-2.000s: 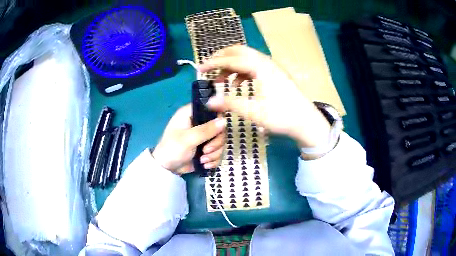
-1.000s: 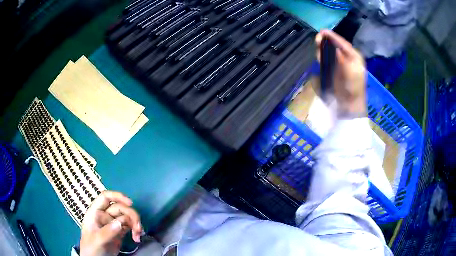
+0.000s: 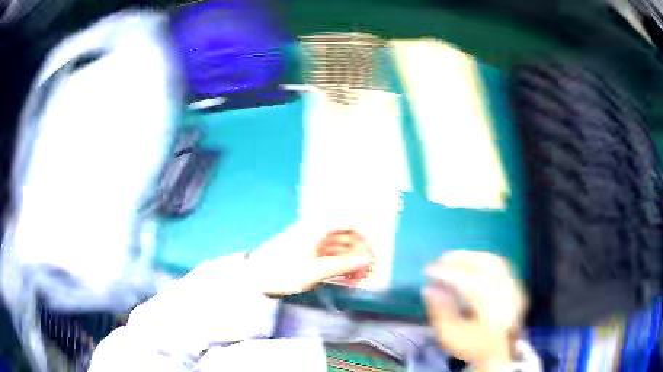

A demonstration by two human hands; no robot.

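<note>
The whole view is strongly motion-blurred. My left hand has curled fingers over the lower end of the pad sheet, whose lower part is washed out to white. No black part shows in it, but blur hides its fingertips. My right hand is right of the sheet, near the bench's front edge, fingers bent. A small dark patch shows between its fingers; I cannot tell whether it is a thing or shadow. Several slim black parts lie on the bench at the left.
Bagged stock fills the left side. The blue fan stands at the back left, a white cable beside it. Blank tan sheets lie right of the pad sheet. The black foam tray is at the right, with blue crate below it.
The view has swung back from the tray and crate to the bench. My right hand, which held a black part over the crate, is now by the bench front; no bar is visible in it.
</note>
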